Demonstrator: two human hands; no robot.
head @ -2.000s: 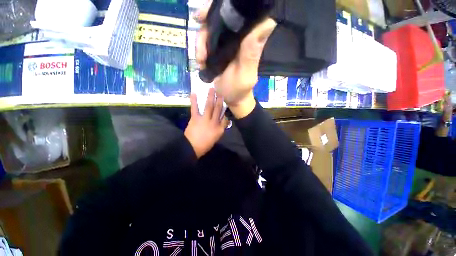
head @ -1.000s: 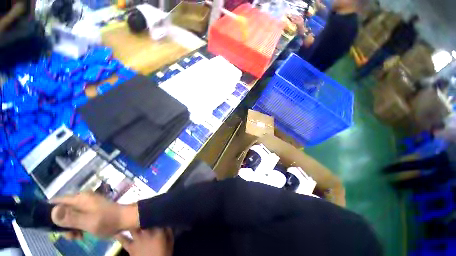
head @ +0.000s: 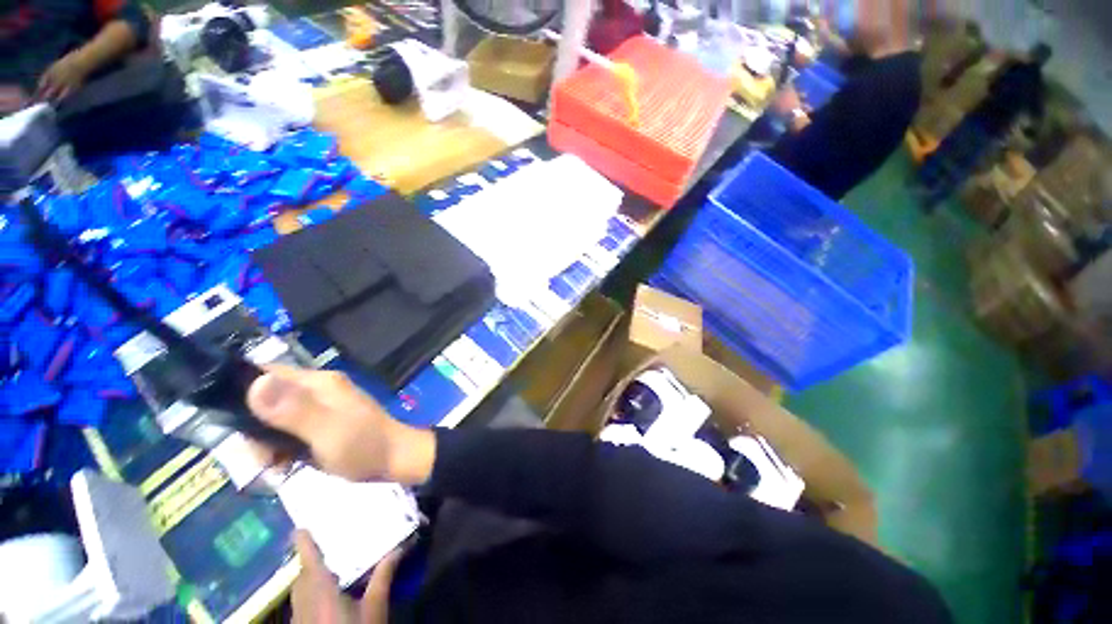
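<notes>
My right hand [head: 329, 421] is closed around a black electric screwdriver [head: 226, 384]; a long dark part of it or its cord runs to the upper left. Its tip is not clear. My left hand [head: 335, 597], partly cut off by the bottom edge, holds a white plastic housing [head: 354, 518] by its near edge at the bench edge, below the right hand. An open small parts box [head: 213, 329] lies just beyond the screwdriver, partly hidden by it.
Blue battery packs [head: 73, 293] lie heaped at left. Black panels [head: 378, 280], white covers [head: 537, 226] and a red basket [head: 640, 116] line the bench. A blue basket [head: 793, 280] and a carton of units [head: 841, 488] stand right. People work at upper left and upper right.
The view has turned from the bench front towards the right. Since the last earlier frame, it has shifted slightly, and the white housing in my left hand has come into sight.
</notes>
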